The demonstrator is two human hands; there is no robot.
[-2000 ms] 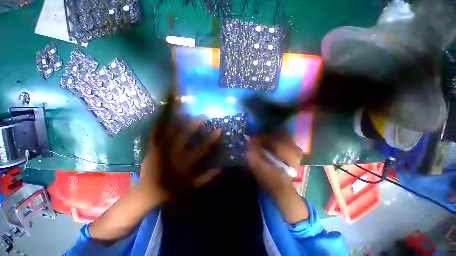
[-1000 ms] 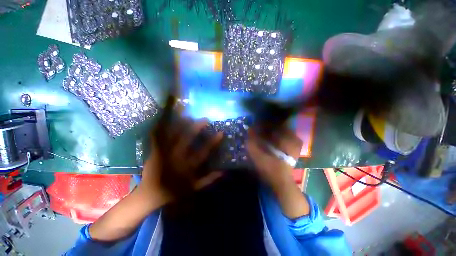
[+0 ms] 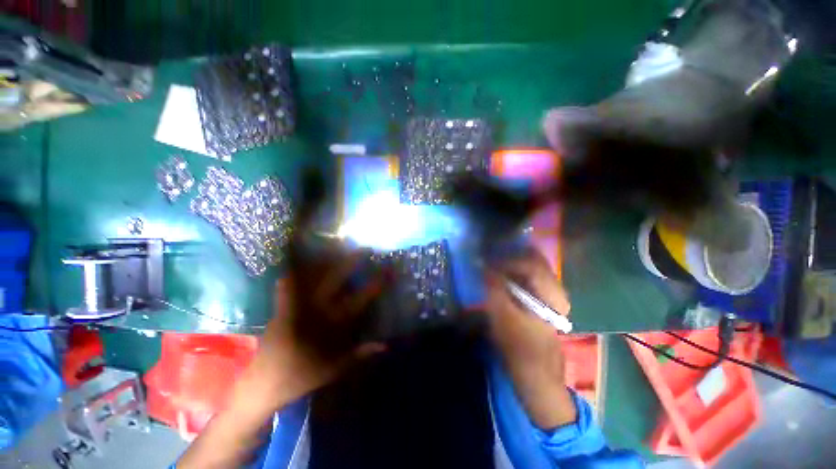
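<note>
A dark circuit board panel with small silver spots lies low between my hands. My left hand is at its left edge, dark and blurred, with fingers over the panel; dark blurs hide part of it. My right hand is at the right, a little apart from the panel, and holds a white pen-like tool; its working end is hidden. Another board panel lies above, on a glaring blue-white sheet with orange-pink edges.
More panels lie at the upper left by white paper, with others below. A solder spool stands left. A grey translucent hood is upper right, above a white roll. Red bins sit below the bench edge.
The view has shifted, so the bench things sit lower and more of the far bench shows. My right hand has moved slightly away from the panel with the tool. My left hand stays at the panel.
</note>
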